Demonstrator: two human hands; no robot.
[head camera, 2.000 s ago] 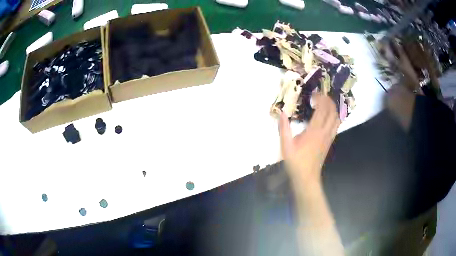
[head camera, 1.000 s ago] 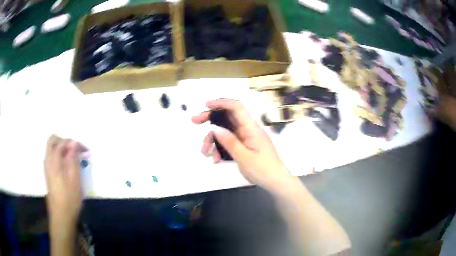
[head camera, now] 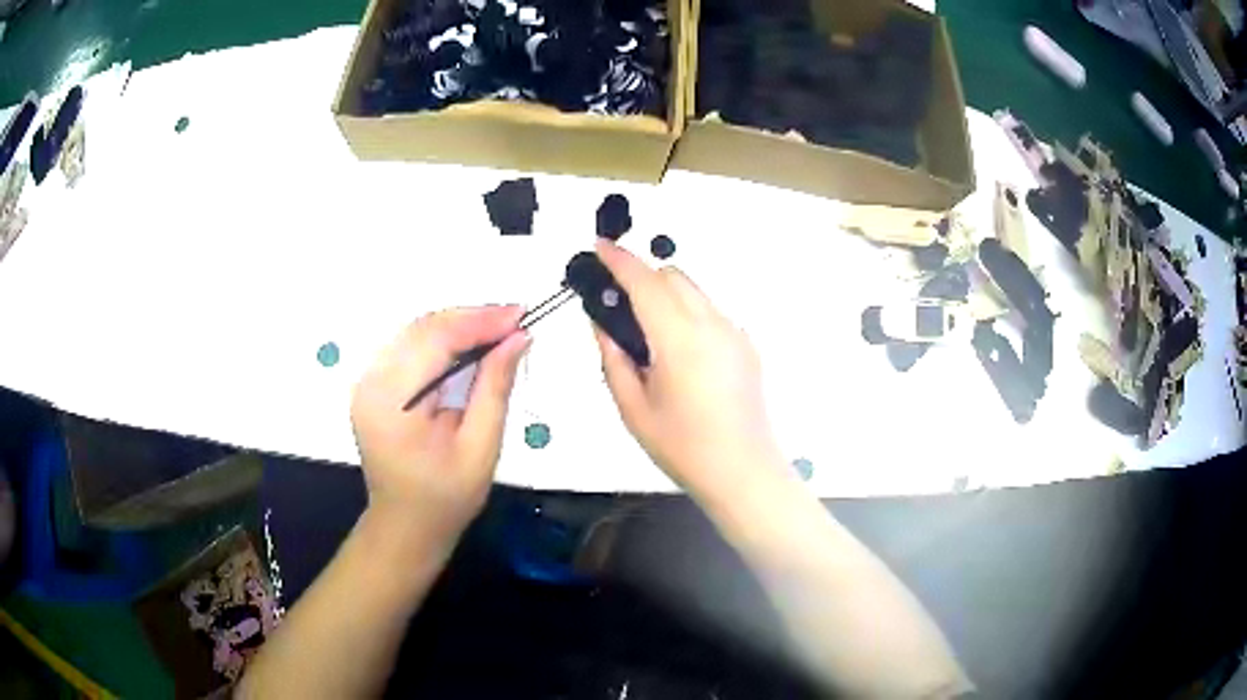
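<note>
My left hand (head camera: 438, 404) holds dark tweezers (head camera: 472, 358) between thumb and fingers, their silvery tips pointing up right. My right hand (head camera: 691, 369) holds a black housing (head camera: 614, 312) with a small round spot on it. The tweezer tips touch or overlap the housing's upper end; I cannot tell if they grip a pad. Square black pads (head camera: 512, 207) lie above my hands. Round black pads (head camera: 613, 215) lie just above my right fingers, with a smaller one (head camera: 663, 246) beside them.
The left parts box (head camera: 506, 137) and right parts box (head camera: 827, 171) stand behind. A mixed housing pile (head camera: 1142, 308) lies at right, with looser housings (head camera: 1012, 328) nearer. Other housings (head camera: 58, 134) lie at far left. Green dots (head camera: 538, 435) mark the near edge.
My hands have come together in the middle. The tweezers now show in my left hand, at the black housing in my right hand. The view has shifted left.
</note>
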